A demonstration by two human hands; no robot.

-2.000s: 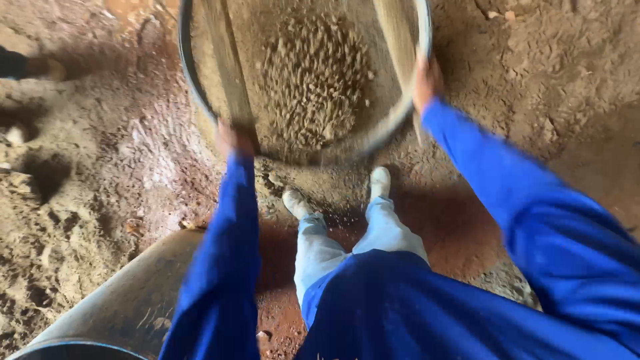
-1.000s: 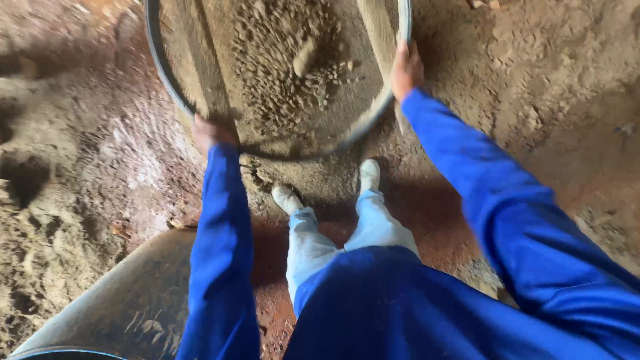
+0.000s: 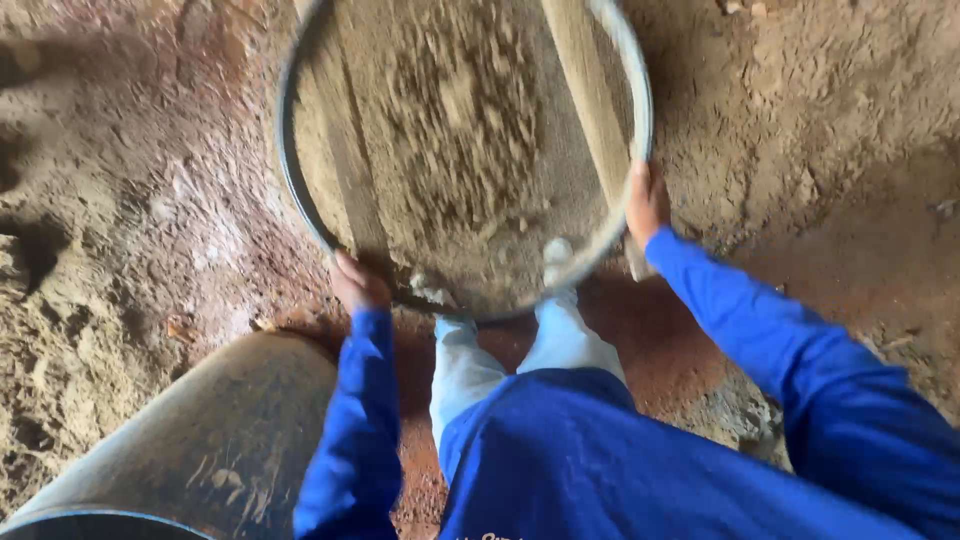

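A large round sieve with a dark rim and fine mesh spans the upper middle of the view, its far edge cut off. Lumps of brown earth lie blurred on its mesh. My left hand grips the near left rim, and my right hand grips the right rim. Below the mesh run two wooden bars, one at left and one at right; the right bar's end shows past the rim beside my right hand. My shoes are partly seen through the near mesh.
At lower left, near my left forearm, a big dark barrel stands or lies with its open mouth at the bottom edge. Uneven, damp soil surrounds the sieve. A heap of loose earth rises at the left.
The sieve has come toward my body with both hands on its rim; its near edge now overlaps my shoes, which were uncovered before. The lumps have shifted on the mesh.
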